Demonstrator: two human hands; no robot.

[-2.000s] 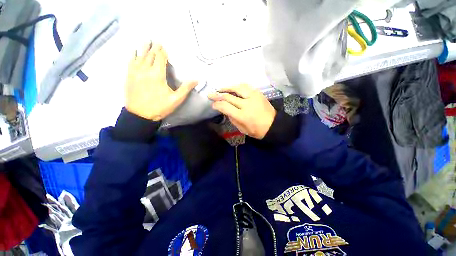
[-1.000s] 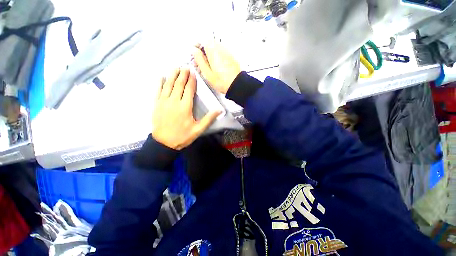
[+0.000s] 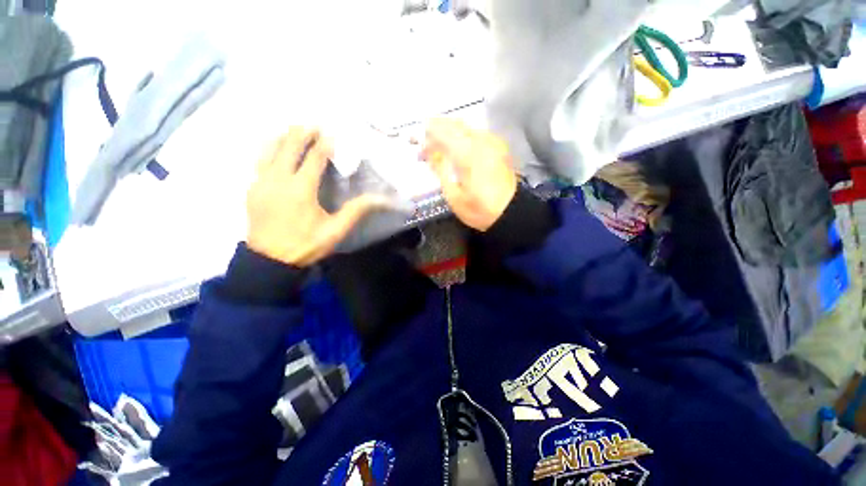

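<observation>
A small grey cut piece (image 3: 366,195) lies at the front edge of the white machine table (image 3: 218,190), partly washed out to white. My left hand (image 3: 296,199) rests on its left part, thumb stretched to the right and fingers pointing away from me. My right hand (image 3: 473,171) is at the right of the piece, fingers bent and fingertips close together. Glare hides whether the right fingertips pinch the cloth. Grey folded cut pieces (image 3: 142,133) lie left of my hands.
A grey fabric pile (image 3: 579,57) drapes at the right. Green and yellow scissors (image 3: 660,66) and a dark slim tool (image 3: 717,59) lie beyond it. A dark strip (image 3: 104,90) lies at the left. A blue crate (image 3: 133,365) with grey and white pieces is below the table edge.
My right hand has moved back toward me and to the right, away from my left hand. My left hand has shifted slightly left and its fingers have bent. The camera view has shifted a little.
</observation>
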